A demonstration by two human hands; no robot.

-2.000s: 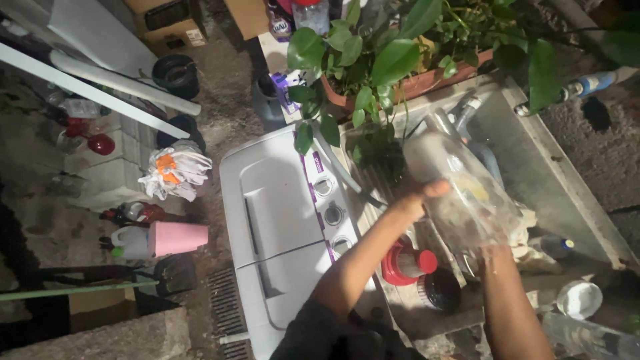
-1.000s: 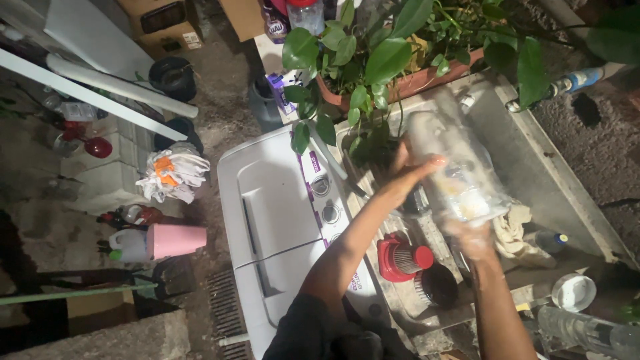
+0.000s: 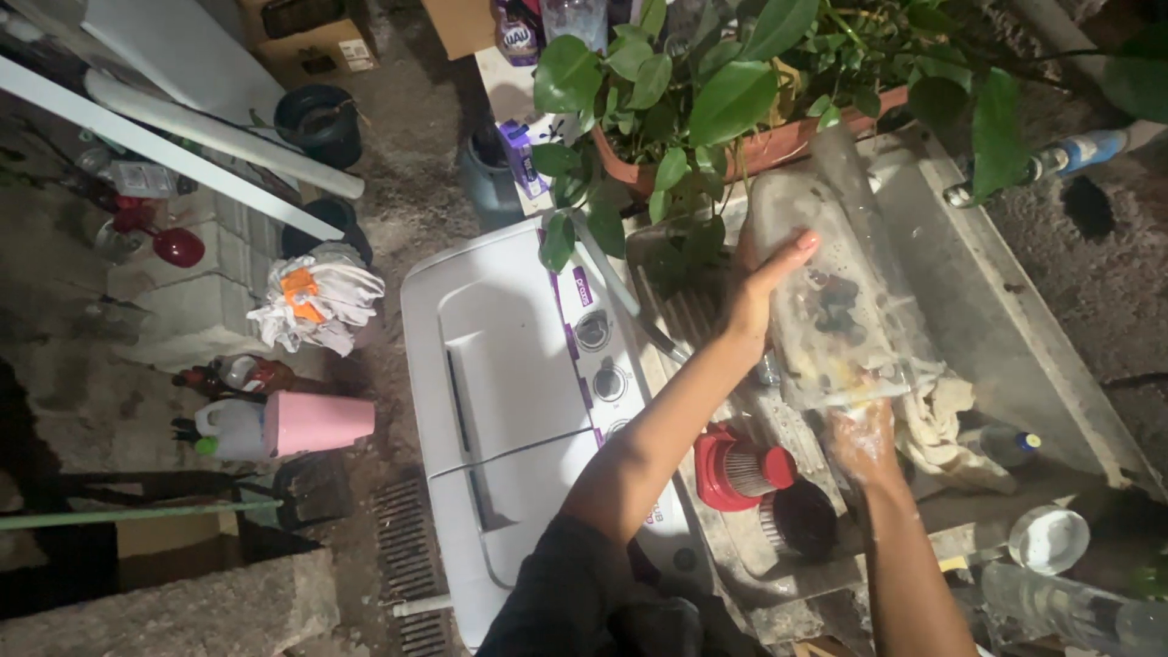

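Observation:
Over a concrete wash sink [image 3: 1049, 347], a clear plastic container [image 3: 821, 274], wet and soapy, is held tilted. My left hand [image 3: 766, 287] grips its left side, thumb on the near face. My right hand [image 3: 862, 429], wet with suds, reaches into the container's lower end; its fingertips show faintly through the wall, and whether they hold anything is hidden. Below my left hand, a red pleated filter [image 3: 744, 467] sits on the ribbed washboard, touching or close to a dark round brush-like part [image 3: 798, 518]. A cream cloth [image 3: 949, 429] lies right of my right hand.
A white twin-tub washing machine [image 3: 511, 365] stands left of the sink. A planter [image 3: 757, 151] with broad leaves overhangs the sink's back edge. A bottle with a blue cap [image 3: 999, 444], a white round tub [image 3: 1049, 538] and a clear bottle [image 3: 1068, 602] are at the right. A pink bucket [image 3: 319, 424] lies farther left.
Both hands stay at the clear container, whose tilt has changed: it leaned down to the right two seconds ago and is now more upright in view. My right hand remains at its lower end.

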